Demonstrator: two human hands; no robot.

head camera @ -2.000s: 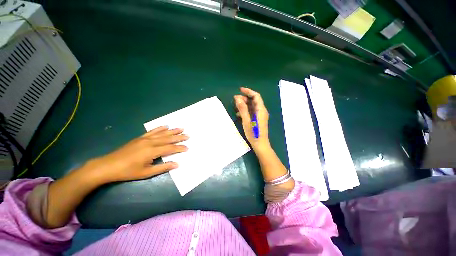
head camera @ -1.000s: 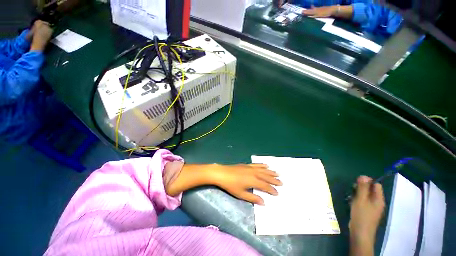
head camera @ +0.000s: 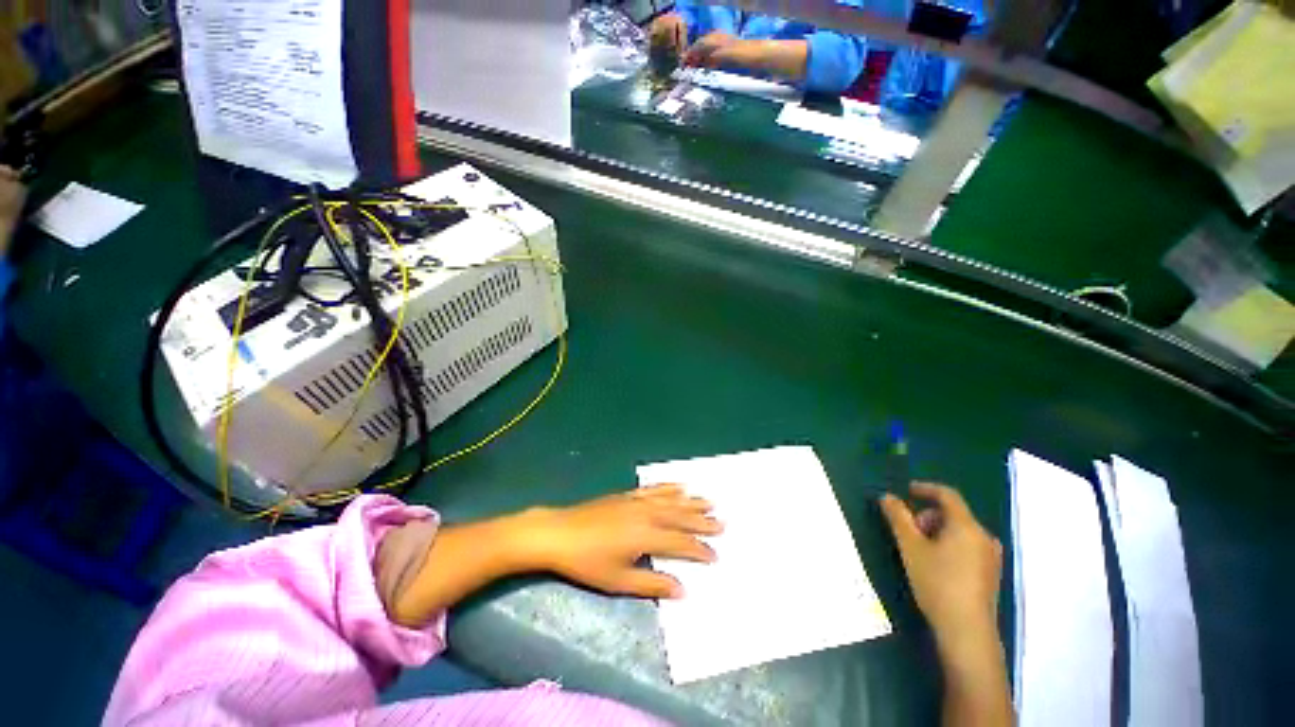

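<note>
A white paper sheet (head camera: 767, 561) lies on the green bench. My left hand (head camera: 618, 543) rests palm down on its left part, fingers spread, holding nothing. My right hand (head camera: 949, 554) is right of the sheet, fingers curled, with a blurred pen (head camera: 896, 443) at its fingertips. The pen's blue end points away from me; the grip is partly hidden. Two long stacks of white paper strips, a left one (head camera: 1058, 597) and a right one (head camera: 1153, 597), lie right of my right hand, cut off by the bottom edge.
A cream vented metal box (head camera: 426, 372) with coiled black and yellow leads stands on the left. Behind it is a document stand (head camera: 270, 85). A metal rail (head camera: 682, 213) crosses behind. People in blue sleeves (head camera: 760, 57) work beyond it and at the far left.
The view has swung left, then partly back right. The left hand stays on the sheet. In the right hand, the pen lay along the palm two seconds ago; now it extends forward from the fingertips.
</note>
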